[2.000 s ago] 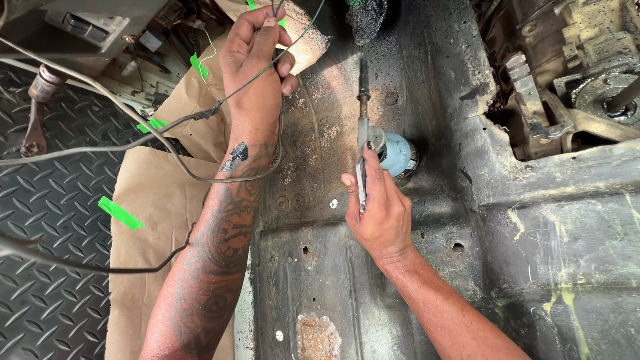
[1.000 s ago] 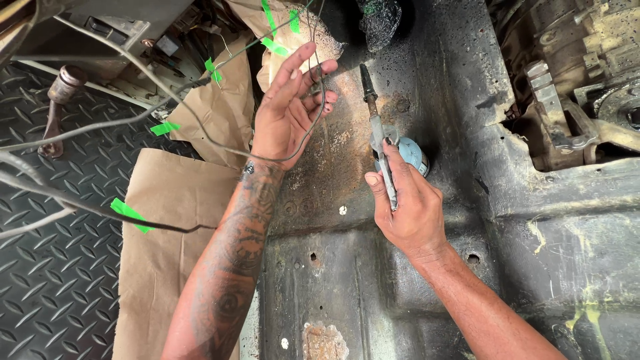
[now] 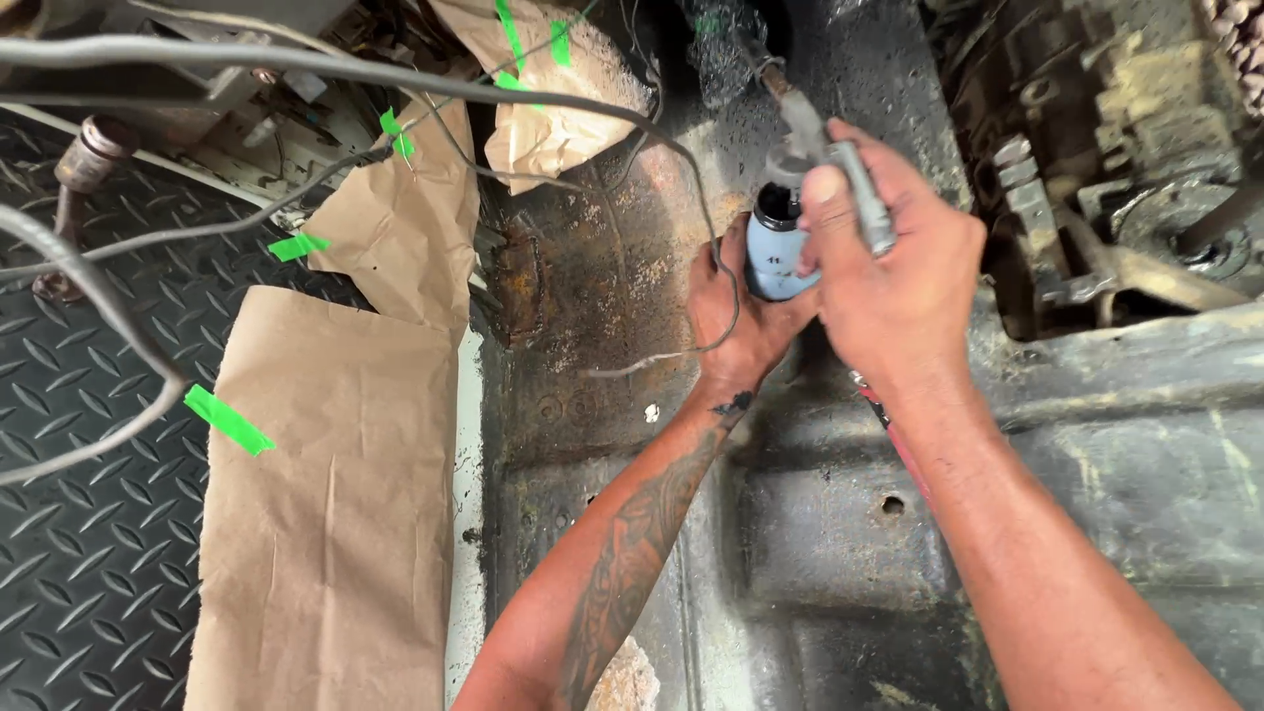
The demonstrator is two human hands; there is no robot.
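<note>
My left hand (image 3: 741, 316) is wrapped round a light-blue container (image 3: 775, 257) with a dark open mouth, low on the vehicle's metal floor pan (image 3: 839, 553). Just above and to the right, my right hand (image 3: 889, 237) grips the grey handle of a narrow tool (image 3: 805, 123), perhaps a brush, whose far part is rusty or dark. Its far end points up towards dark plastic-like wrapping (image 3: 726, 54) with green on it; the tip is not clear. A thin dark wire (image 3: 726, 267) hangs across the view in front of my left hand.
Brown masking paper (image 3: 336, 494) with green tape (image 3: 229, 420) lines the left edge, beside a diamond-plate mat (image 3: 69, 553). Grey cables (image 3: 326, 64) cross the upper left. A metal rod with a socket-like end (image 3: 94, 153) lies there. Greasy mechanical parts (image 3: 1116, 227) show through an opening at right.
My left hand, raised and holding no container earlier, has come down and taken hold of the blue container. My right hand and its tool have shifted up beside the container. The view has moved closer.
</note>
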